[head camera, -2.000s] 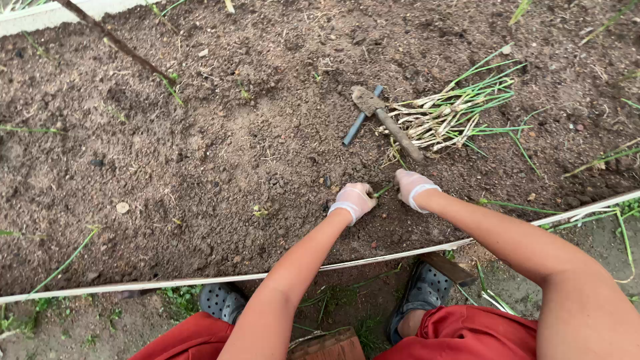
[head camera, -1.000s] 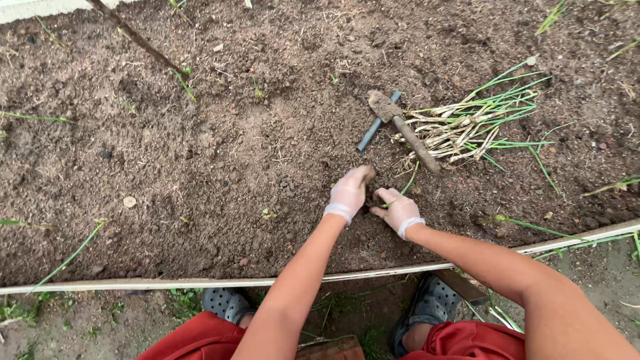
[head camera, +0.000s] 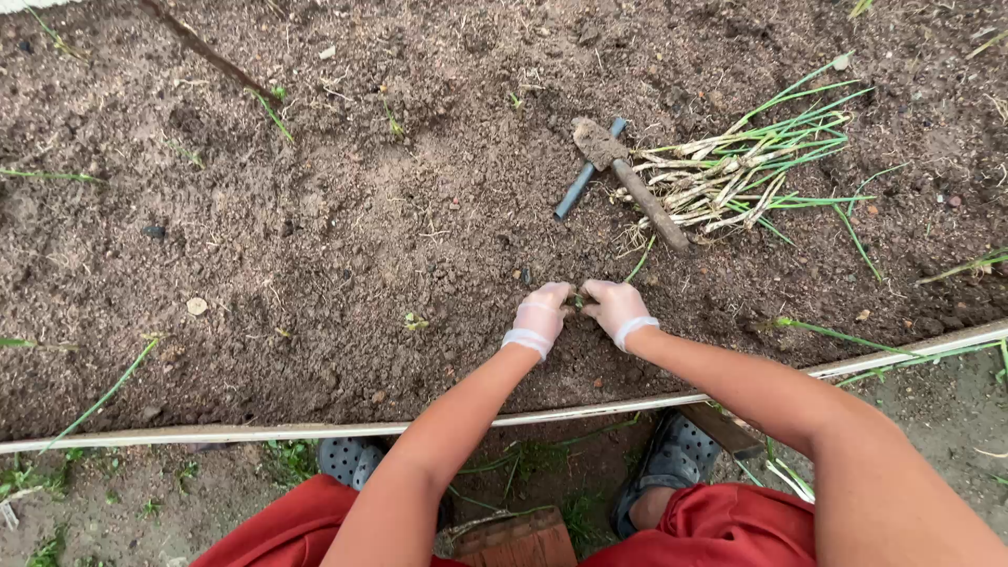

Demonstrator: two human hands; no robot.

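Observation:
My left hand point(head camera: 541, 316) and my right hand point(head camera: 614, 309), both in thin translucent gloves, meet at the soil near the bed's front edge. Between their fingertips is a small bit of green, seemingly the base of a green onion seedling point(head camera: 642, 260) whose leaf slants up to the right; which hand grips it is unclear. Just above my right hand lies a hand trowel point(head camera: 650, 203) with a soil-caked blade, crossed over a short blue-grey pipe point(head camera: 576, 191). A pile of green onion seedlings point(head camera: 728, 177) with pale stems and roots rests beside the trowel handle.
A thin pale edging board point(head camera: 260, 432) bounds the soil bed in front of my feet. Single green onion plants point(head camera: 114, 391) stand or lean in the bed. A dark stick point(head camera: 209, 53) is at the upper left. Between my clogs sits a red hollow brick point(head camera: 516, 542).
Two seconds ago my hands were farther apart with a green stem between them; now their fingertips nearly touch low over the soil. The trowel, pipe and pile stay in place.

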